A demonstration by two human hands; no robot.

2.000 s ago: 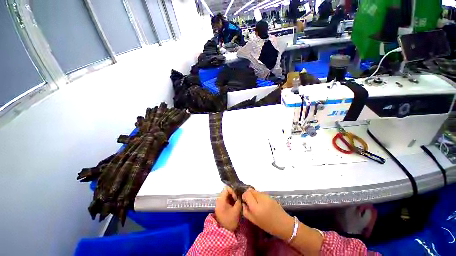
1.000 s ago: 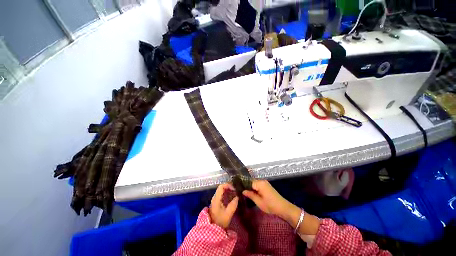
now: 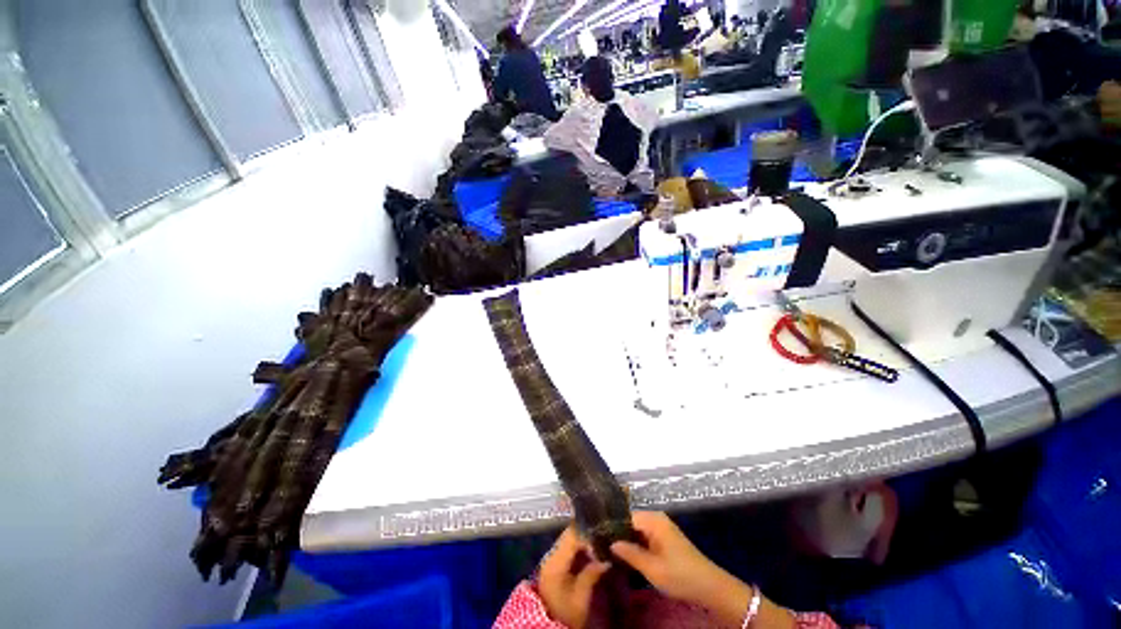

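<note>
A dark plaid fabric strip (image 3: 547, 412) lies lengthwise on the white table and hangs over its front edge into my hands. My left hand (image 3: 572, 575) and my right hand (image 3: 670, 562) are close together below the ruler-marked edge, both gripping the strip's near end. The fingertips meet at the fabric; what they do beneath it is hidden. A thick bundle of similar strips (image 3: 307, 418) lies over the table's left edge, partly on a bright blue sheet (image 3: 376, 393).
A white sewing machine (image 3: 971, 234) stands at the right. Red-and-yellow-handled scissors (image 3: 833, 349) lie on its bed. Black straps (image 3: 931, 381) cross the right table edge. A blue bin (image 3: 381, 611) is at lower left. Dark fabric piles and people are behind the table.
The view has tilted up again after dipping. The hands still hold the strip's near end, now lower in the picture, with the near part of the strip lying flatter than at first.
</note>
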